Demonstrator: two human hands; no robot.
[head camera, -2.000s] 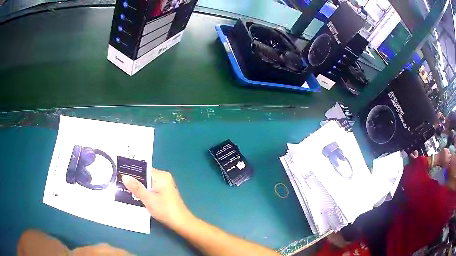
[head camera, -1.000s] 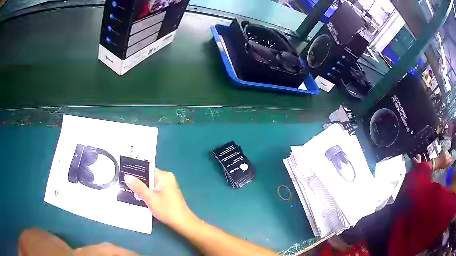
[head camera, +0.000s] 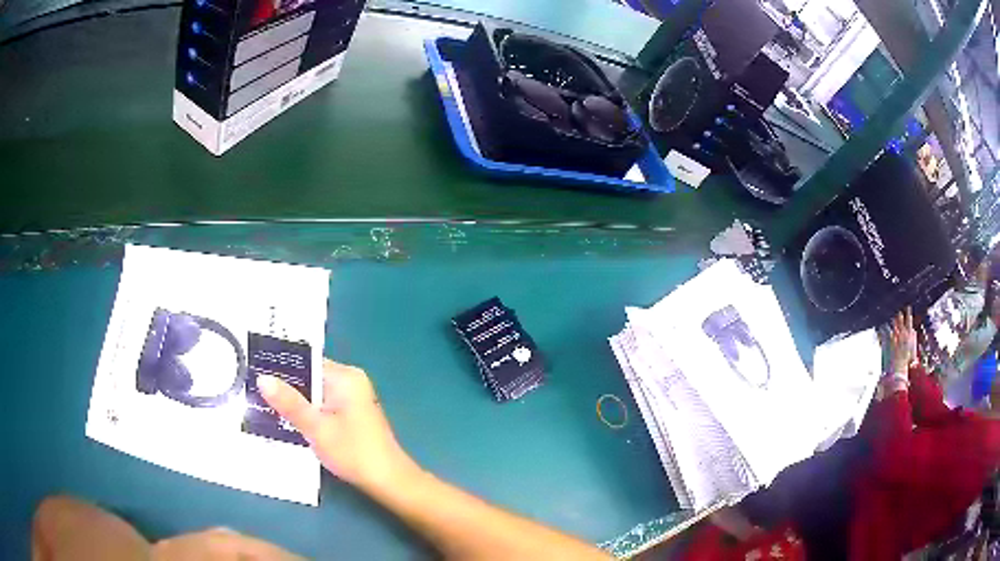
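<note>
My right hand (head camera: 342, 422) comes in from the lower right. It grips the right edge of a white user manual (head camera: 165, 427) that has a grey headphone picture, with the thumb on a small black insert card (head camera: 279, 359) on top. A dark patch below the card is partly under the thumb. My left hand (head camera: 143, 539) is cut off by the bottom edge, blurred, below the manual; whether it holds anything does not show. A small pile of black cards (head camera: 499, 348) lies to the right of my right hand.
A manual stack (head camera: 702, 405) and a rubber band (head camera: 612, 411) lie to the right. On the conveyor belt (head camera: 329, 181) stand a retail box (head camera: 258, 66) and a blue tray (head camera: 548, 173) with headphones (head camera: 570, 93). More black boxes (head camera: 877, 247) and a person in red (head camera: 910, 460) are at the right.
The retail box and blue tray have moved left along the belt. My right hand still grips the manual and card. The other person's hand has reached up to the black box at the right.
</note>
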